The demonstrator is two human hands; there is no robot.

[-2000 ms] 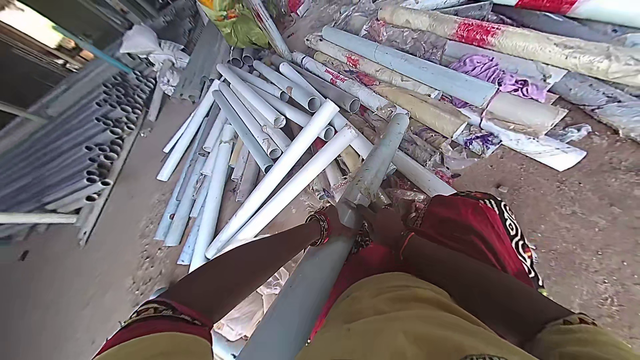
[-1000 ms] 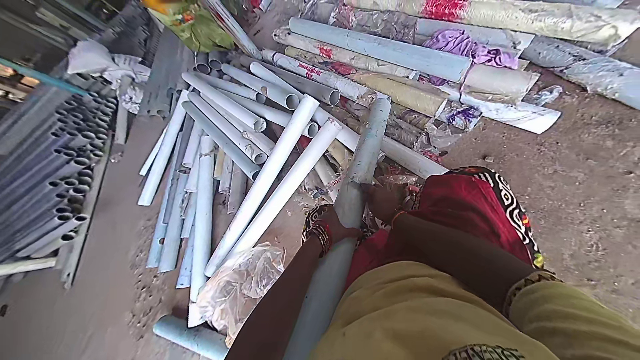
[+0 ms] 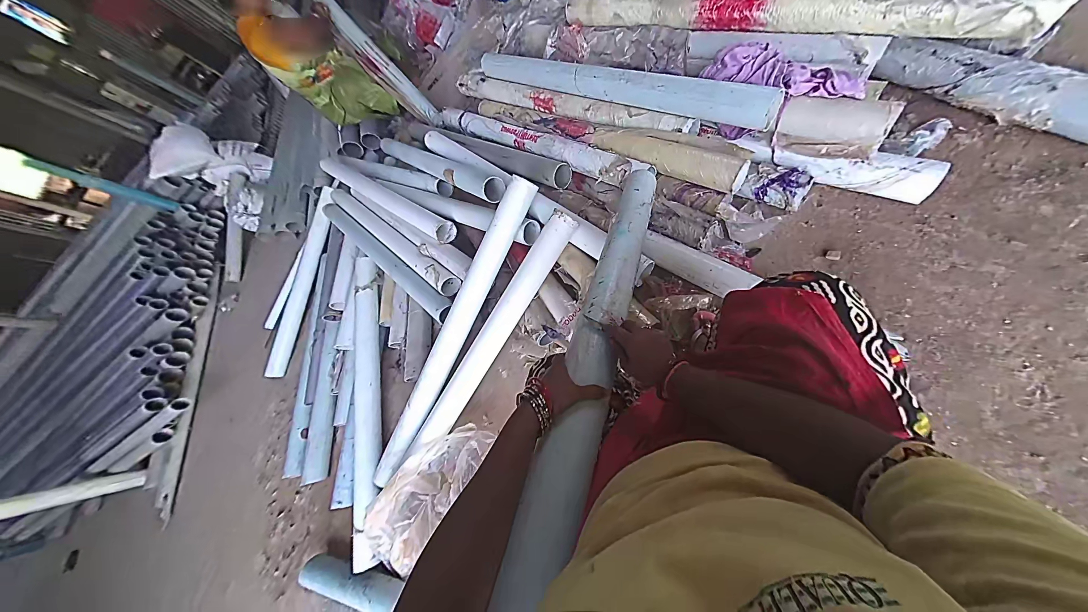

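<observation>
A long grey plastic pipe runs up from the bottom edge, beside my body. Its upper end meets a shorter grey-green pipe piece, which seems to overlap it; how they join is unclear. My left hand, with bangles at the wrist, is wrapped around the long pipe just below that joint. At the joint's right side, my right hand presses or grips with bent fingers, partly hidden. Two white pipes lie slanted just left of the held pipe.
Loose white and grey pipes are heaped at the left. Farther left stands a stack of dark grey pipes. Plastic-wrapped bundles and a purple cloth lie beyond. A crumpled clear plastic bag sits near my left forearm. A person is at the back.
Both hands stay at the pipe joint. The view has shifted, and the plastic bag by my left forearm shows more fully than two seconds ago.
</observation>
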